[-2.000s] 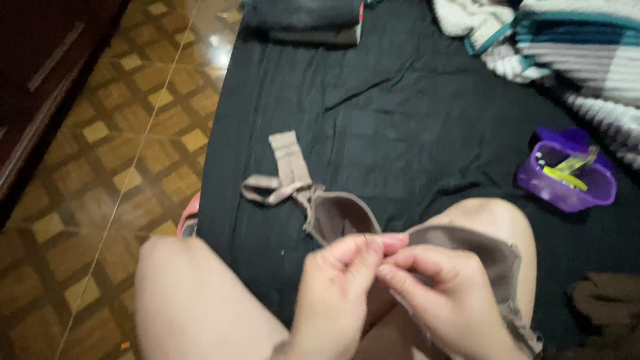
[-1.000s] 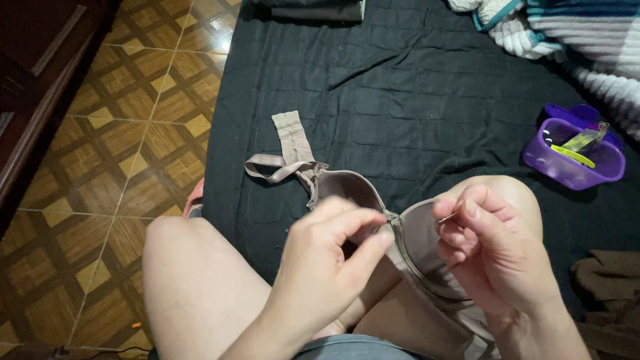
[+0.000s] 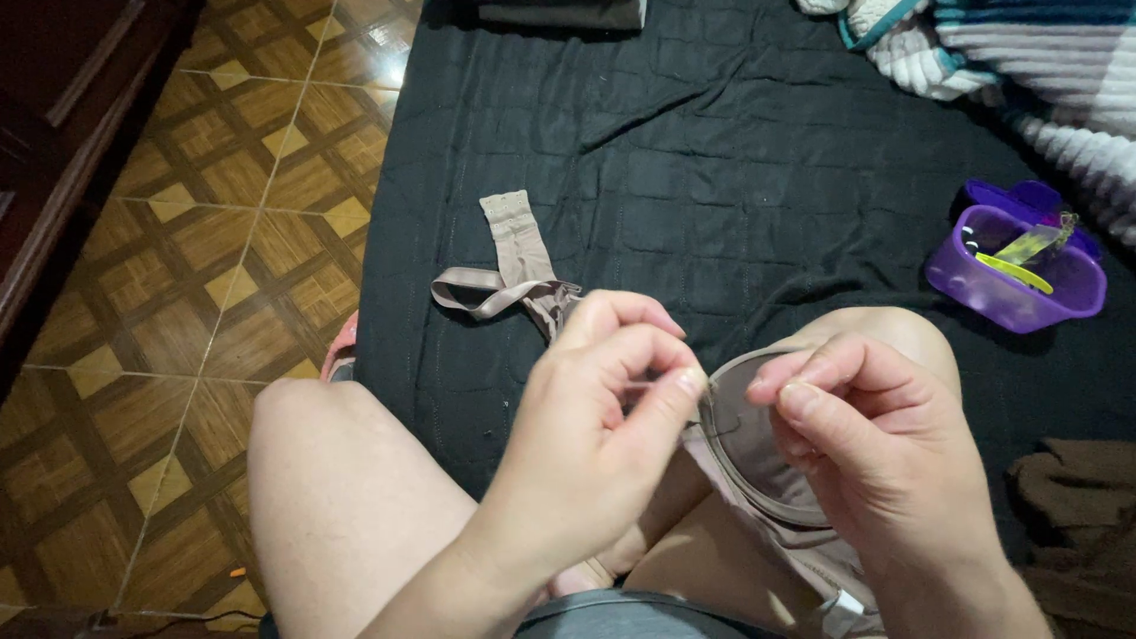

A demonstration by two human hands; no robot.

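Note:
A taupe bra [image 3: 763, 444] lies across my lap, its hook-and-eye band and a looped strap spread on the dark bedding to the left. My left hand [image 3: 612, 408] is over the middle of the bra, thumb and forefinger pinched together at the inner edge of a cup. Over the right cup, my right hand [image 3: 852, 417] has its thumb and forefinger pressed together; whatever is between these fingertips is too small to make out. A thin dark thread [image 3: 729, 426] curls over the cup between the two hands. My left hand hides part of the other cup.
An open purple plastic container [image 3: 1021, 293] with yellow and clear items stands on the dark quilted bedspread [image 3: 674, 204] at right. A striped fleece blanket [image 3: 1047, 80] lies top right, brown cloth [image 3: 1083, 506] lower right. Patterned tile floor [image 3: 204, 293] borders the bed at left.
Two seconds ago both hands met at the middle of the bra; now they are apart. Since one second ago, my right hand has its fingertips lower, over the cup.

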